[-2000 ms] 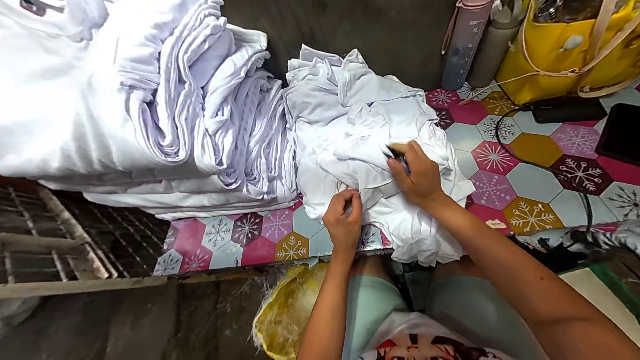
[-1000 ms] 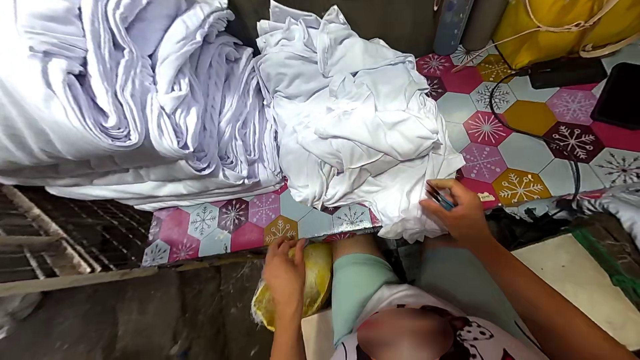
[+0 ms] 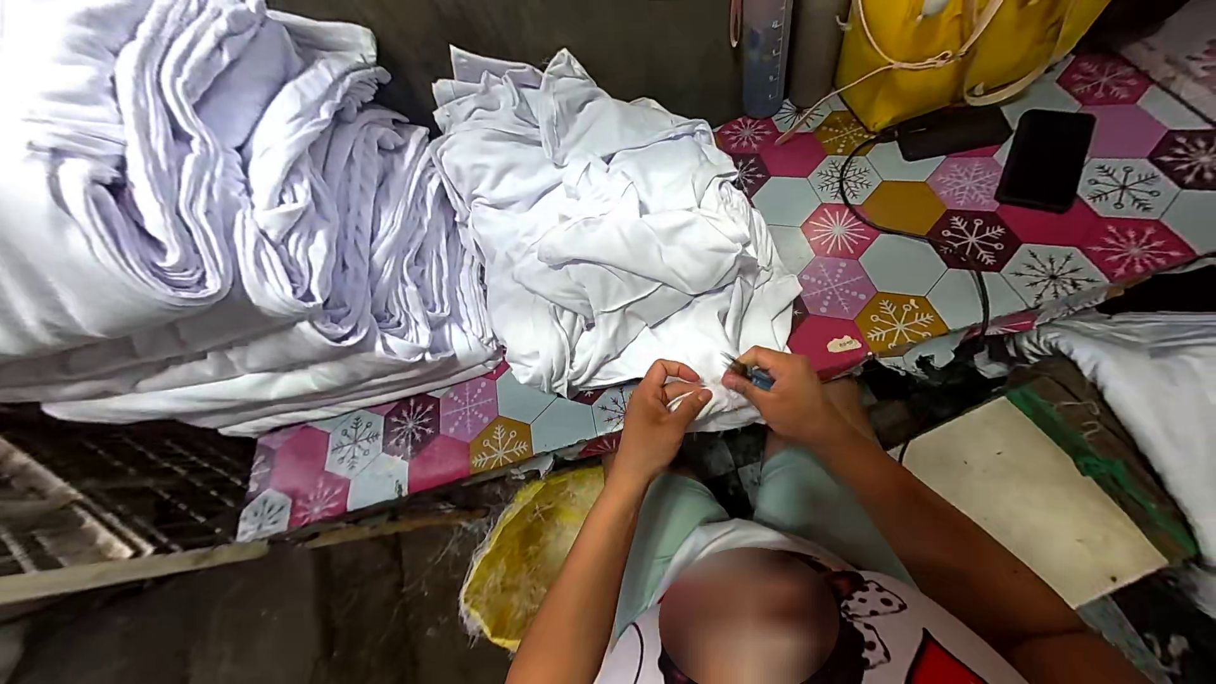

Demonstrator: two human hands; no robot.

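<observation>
A loose pile of white garments (image 3: 627,218) lies on the table with the patterned hexagon cover. At its front edge my left hand (image 3: 665,413) pinches a bit of the white fabric between thumb and fingers. Close by on the right, my right hand (image 3: 784,389) is closed around a small tool with a blue handle and a metal tip, possibly thread snips (image 3: 746,370). The tool's tip points up and left over the cloth. Left of the pile rises a tall stack of folded white fabric (image 3: 190,190).
A yellow bag (image 3: 883,76), two bottles (image 3: 765,57), a black phone (image 3: 1045,160) and a dark cable (image 3: 869,223) are at the back right. Below the table's front edge is a yellow sack (image 3: 532,551) with thread scraps. A pale board (image 3: 1026,494) lies at the right.
My left hand has come up from below the table edge to the front of the pile and taken hold of fabric. My right hand is now beside it, still holding the tool.
</observation>
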